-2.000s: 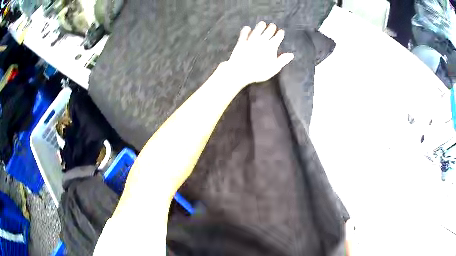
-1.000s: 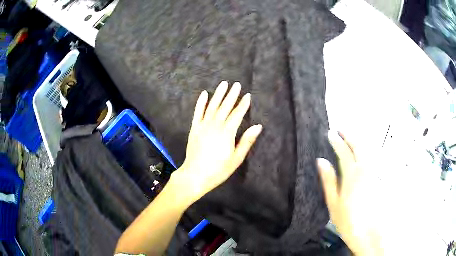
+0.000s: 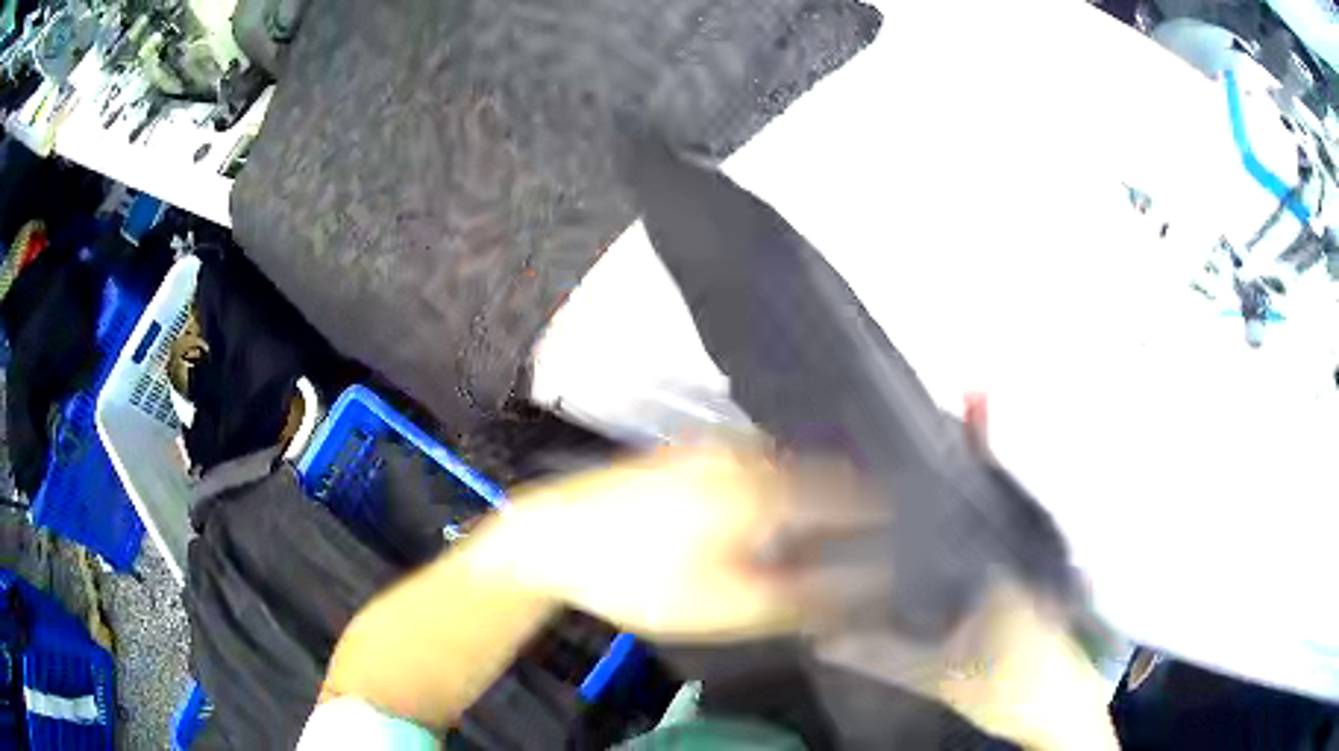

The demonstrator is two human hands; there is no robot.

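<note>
A large dark garment panel [image 3: 426, 191] lies over the white table [image 3: 940, 191] at the upper left and hangs past its edge. A long dark cloth part [image 3: 793, 323] runs from it, blurred, toward my hands. My left hand [image 3: 690, 543] is at the lower middle, motion-blurred, against this cloth. My right hand [image 3: 1013, 660] is at the lower right, also blurred and partly covered by the cloth, which it holds. The fingers of my left hand are too smeared to show a grip.
A blue basket [image 3: 345, 433] and a white basket [image 3: 125, 426] stand at the left. Dark cloth [image 3: 294, 587] hangs over the blue basket's side. Machine parts [image 3: 191, 52] are at the upper left. Small debris lies on the table's right side.
The panel's near part has been drawn off the table surface and gathered toward my hands, baring white table. My left hand has moved down and right; my right hand has moved lower and taken hold of cloth.
</note>
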